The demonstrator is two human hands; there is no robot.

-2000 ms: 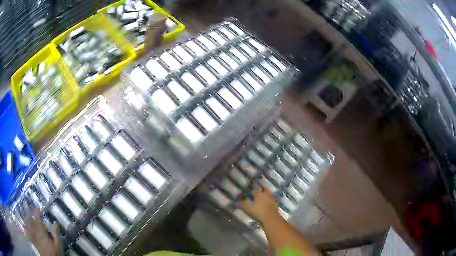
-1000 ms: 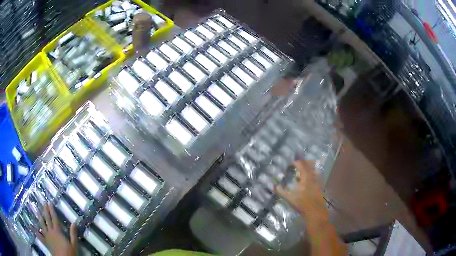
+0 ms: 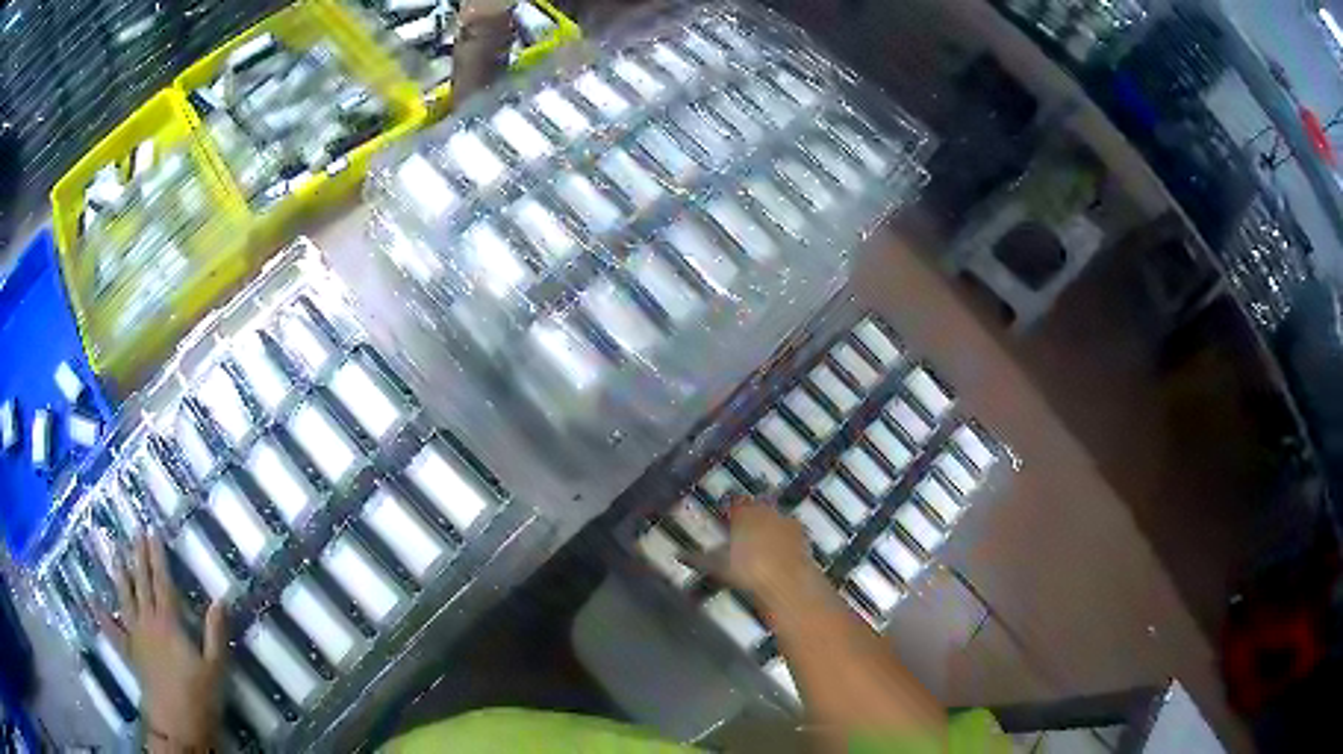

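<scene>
The near-left blister tray (image 3: 533, 533) holds rows of white-and-black units. My left hand (image 3: 165, 648) rests on its left end, fingers spread, holding nothing visible. My right hand (image 3: 763, 557) is over the left part of the lower tray (image 3: 990, 494) at right. Its fingertips are down among the units; blur hides whether they grip one. The lower tray's pockets hold white units in rows. The tray stack (image 3: 589, 420) in the middle has filled rows under a glossy clear plastic layer (image 3: 884, 162).
Yellow parts bins (image 3: 180, 92) with loose units stand at the back left. What looks like another person's hand (image 3: 480, 37) is over the farthest one. A blue bin (image 3: 27, 346) with several loose units is at far left. A pale stool (image 3: 1027, 254) stands beyond the bench.
The clear plastic sheet my right hand held over the lower tray is gone from there; a clear layer now covers the middle stack. My right hand has moved left and down to the lower tray's units.
</scene>
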